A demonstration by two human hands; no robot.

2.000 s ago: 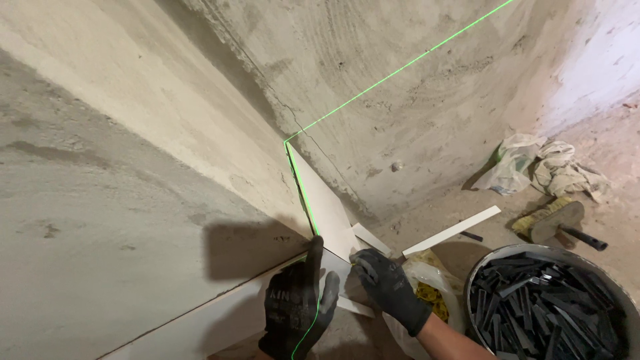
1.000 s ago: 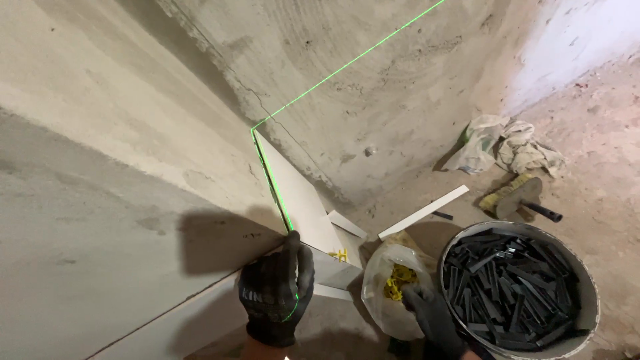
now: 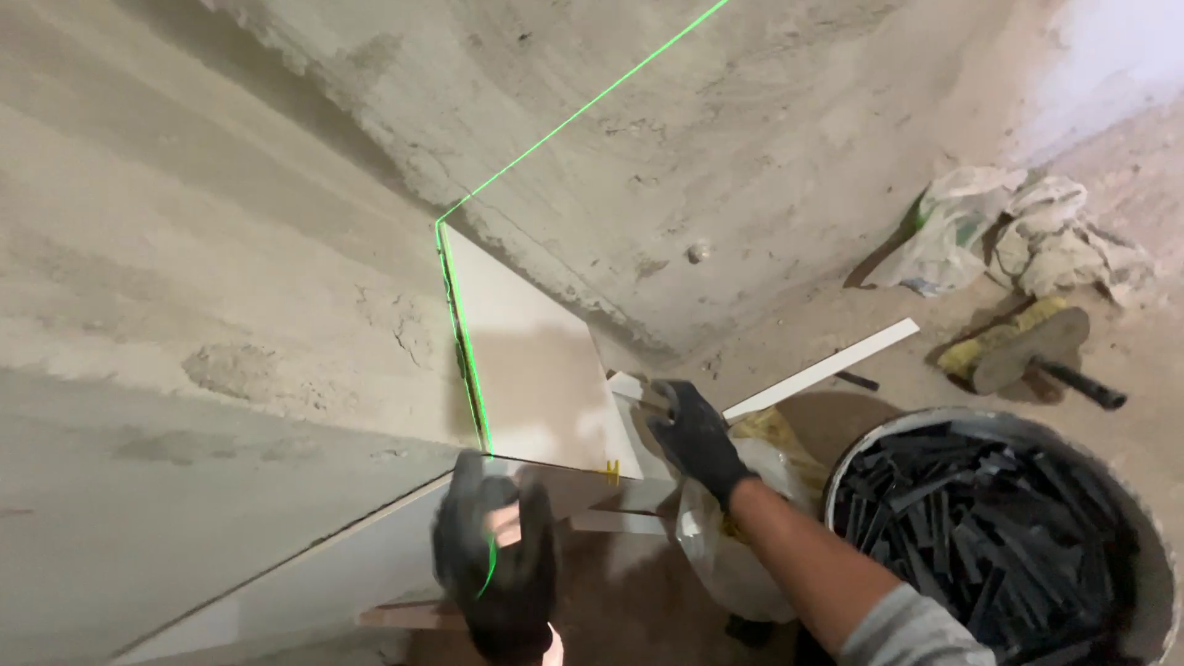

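Observation:
A pale tile [image 3: 532, 356] stands against the rough wall in the corner, with a green laser line along its left edge. At the tile's near corner is my left hand [image 3: 495, 555] in a black glove, blurred; whether it grips anything is unclear. My right hand [image 3: 698, 439], also gloved, is just right of the tile, fingers bent, beside a small pale piece [image 3: 629, 387]; a hold on it cannot be made out. A yellow plastic clip [image 3: 612, 472] sits on the tile's lower edge. Below my right forearm lies a clear plastic bag [image 3: 731, 555], partly hidden.
A round bucket [image 3: 1152, 546] full of black plastic wedges stands at the lower right. Behind it are a white strip [image 3: 823, 368], a sponge float [image 3: 1027, 351] and crumpled plastic bags [image 3: 962, 222] on the floor. More pale tiles [image 3: 314, 573] run along the left wall.
My right hand has moved from the bag of yellow clips up to the right side of the tile. My left hand stays near the tile's near corner.

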